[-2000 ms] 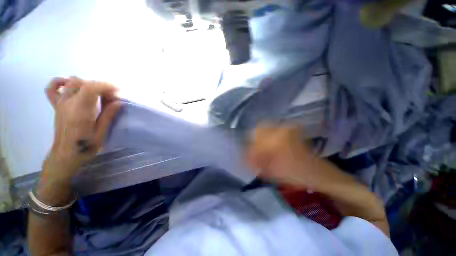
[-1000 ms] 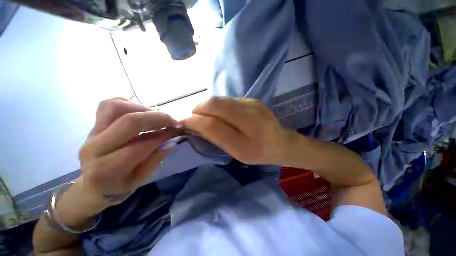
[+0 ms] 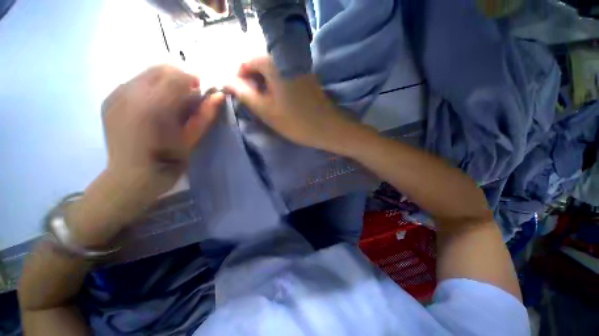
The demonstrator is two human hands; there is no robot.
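My left hand (image 3: 154,118) and my right hand (image 3: 282,98) pinch the top end of a blue-grey garment piece (image 3: 230,177) between their fingertips, just in front of the needle area. The piece hangs down towards me over the table's front edge, with a dark line along its middle. The presser foot area (image 3: 213,10) of the sewing machine is at the top, in white glare. A dark grey cylinder (image 3: 287,39) hangs right of it, over part of my right hand. Both hands are slightly blurred.
Large blue-grey garment folds (image 3: 473,105) are heaped at the right. The white table (image 3: 46,131) has a grey ruled front edge (image 3: 171,220). A red perforated basket (image 3: 400,252) is below the edge, right of my lap. More cloth (image 3: 565,157) lies at the far right.
Both hands have moved up and closer to the needle with the piece. The piece now hangs lengthwise towards me; two seconds ago it was stretched sideways between the hands.
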